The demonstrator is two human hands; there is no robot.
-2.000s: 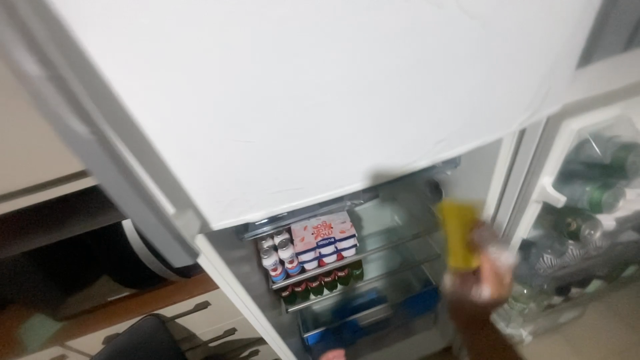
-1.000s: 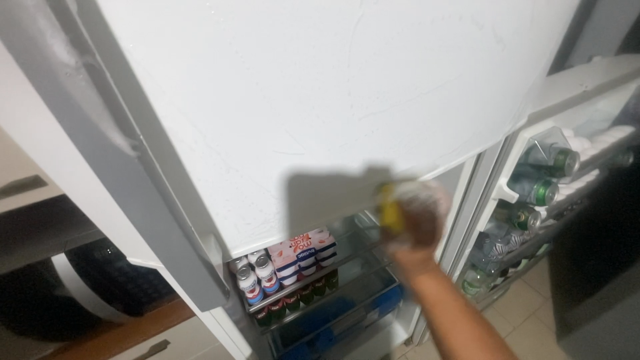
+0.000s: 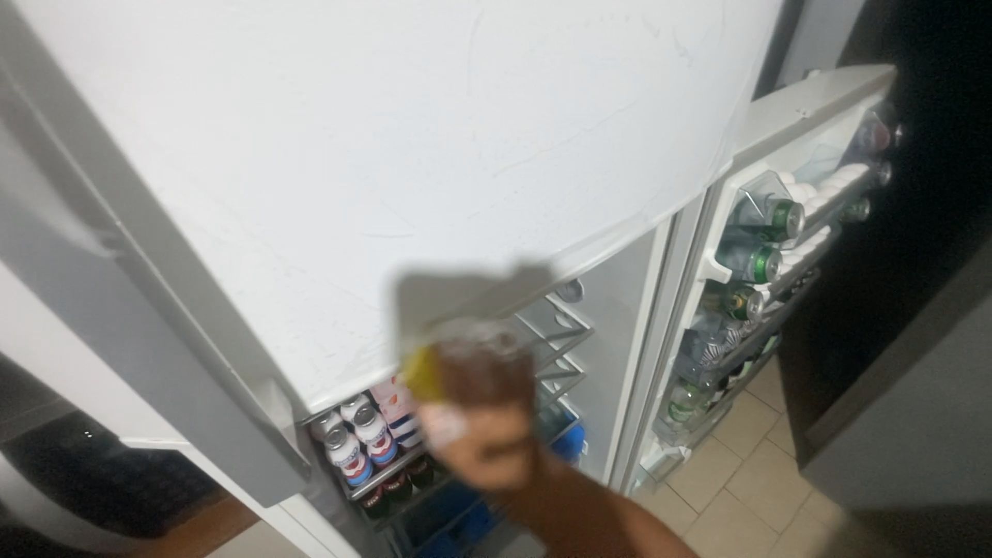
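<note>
My right hand (image 3: 480, 403), blurred and wet-looking with whitish foam, grips a yellow sponge (image 3: 423, 375) whose edge shows at the left of the fingers. It is at the lower edge of a smooth white refrigerator panel (image 3: 434, 170), and its shadow falls on the panel just above. Faint streaks mark the white surface. Behind and below the hand, white bottles (image 3: 342, 449) stand on a shelf of the opened refrigerator. My left hand is out of the frame.
At right, the opened refrigerator door (image 3: 814, 105) holds cans (image 3: 783, 218), eggs (image 3: 841, 180) and bottles. Blue containers (image 3: 570, 442) sit lower inside. A grey edge panel (image 3: 163, 310) runs down the left. Floor tiles (image 3: 752, 473) show below the door.
My right hand, with the sponge in it, has moved left along the panel's lower edge. The view has shifted, showing more of the opened door.
</note>
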